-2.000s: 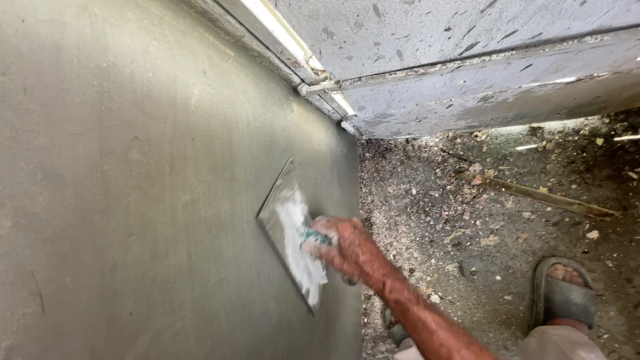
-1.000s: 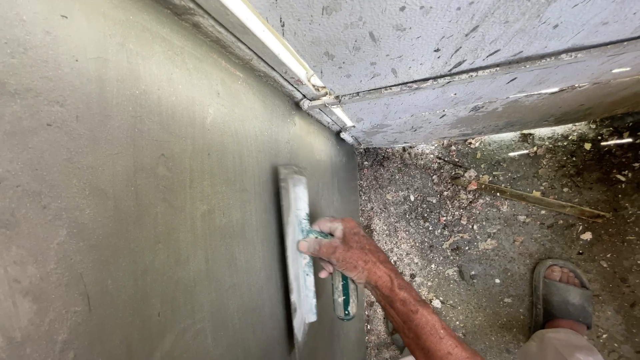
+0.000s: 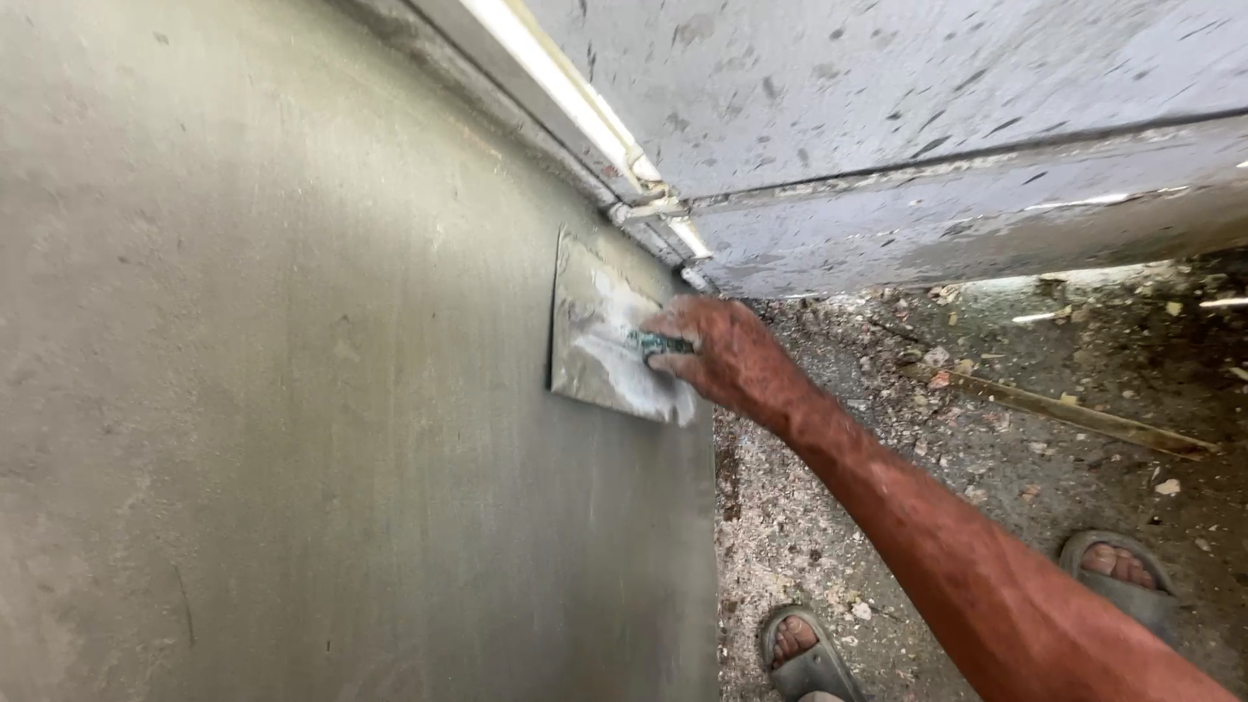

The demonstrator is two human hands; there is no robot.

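My right hand (image 3: 717, 353) is closed around the green handle of a rectangular plastering trowel (image 3: 614, 341). The trowel's blade lies against a smooth grey plastered wall (image 3: 341, 439), near the wall's upper right corner by the door frame. Pale, whitish smears cover part of the blade's back. The blade's left edge and lower edge show, while my fingers cover most of the handle. My left hand is not in view.
A spattered pale door or panel (image 3: 877, 88) with a white frame strip (image 3: 565, 88) borders the wall. Debris litters the floor (image 3: 936, 478), where a thin wooden strip (image 3: 1092, 419) lies. Two sandalled feet, one sandal (image 3: 809, 668) near the wall's base, stand below.
My right hand has moved the trowel up the wall, closer to the frame corner. One second ago the blade stood nearly upright in view; now it is turned and its broad back shows.
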